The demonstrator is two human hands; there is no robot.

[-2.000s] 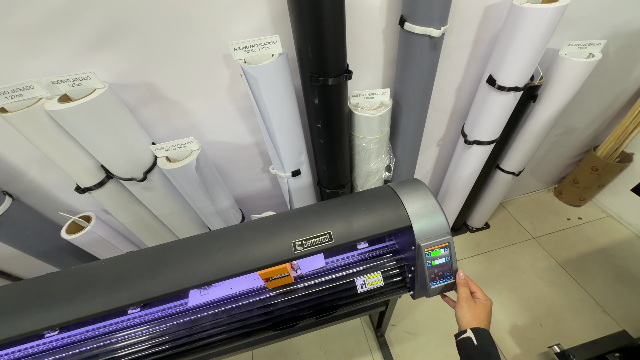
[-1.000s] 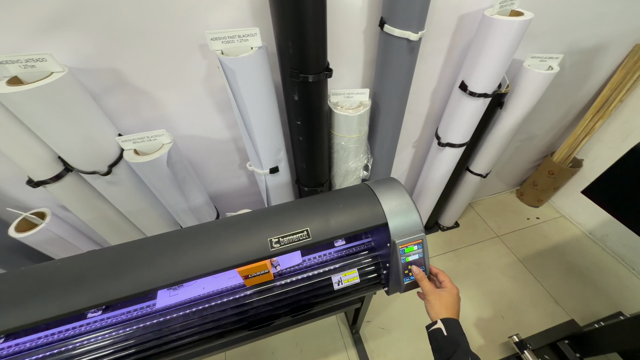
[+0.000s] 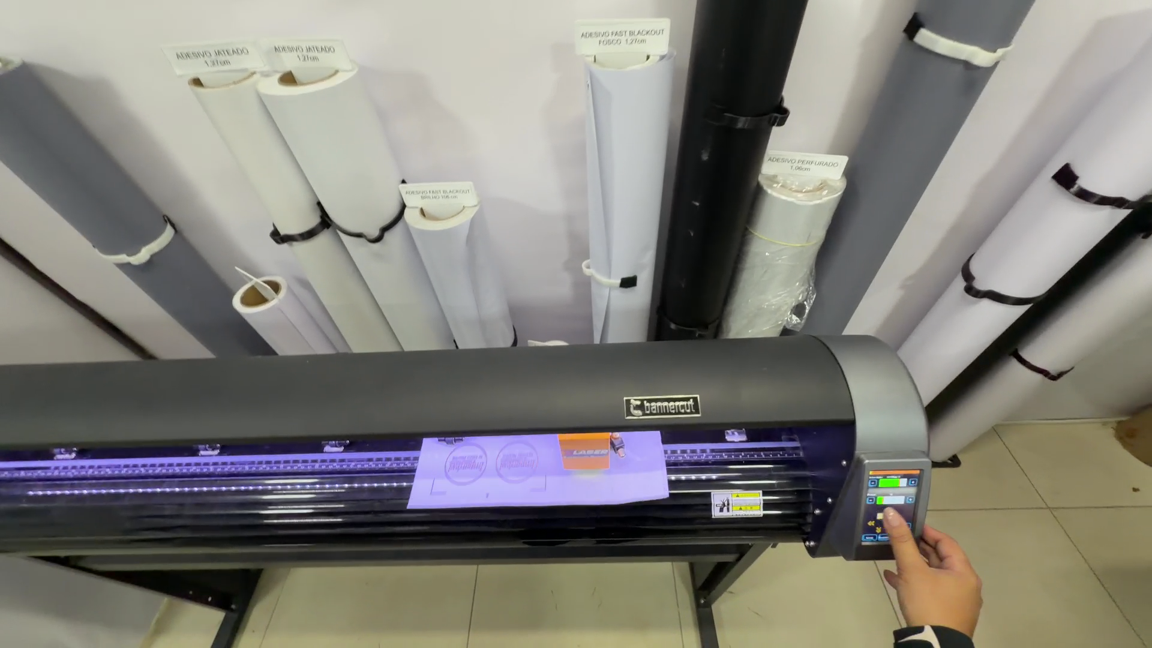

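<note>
A black and grey Bannercut cutting plotter (image 3: 432, 387) spans the view. At its right end is a touchscreen control panel (image 3: 891, 504). My right hand (image 3: 936, 571) has its thumb on the lower part of that screen, with the fingers at the panel's right edge, holding nothing. A printed white sheet (image 3: 540, 486) with two round designs lies in the lit cutting area. The orange cutter carriage (image 3: 585, 452) sits over the sheet's right part. My left hand is out of view.
Rolls of vinyl, white (image 3: 333, 153), grey (image 3: 927, 117) and black (image 3: 733, 144), lean on the wall behind the plotter, held by straps. A clear-wrapped roll (image 3: 774, 252) stands among them. Plotter legs (image 3: 706, 585) rest on the tiled floor (image 3: 558, 603).
My thumb now lies on the touchscreen; two seconds ago my hand was at the panel's right edge. More of the printed sheet shows at the front of the plotter. The view has shifted.
</note>
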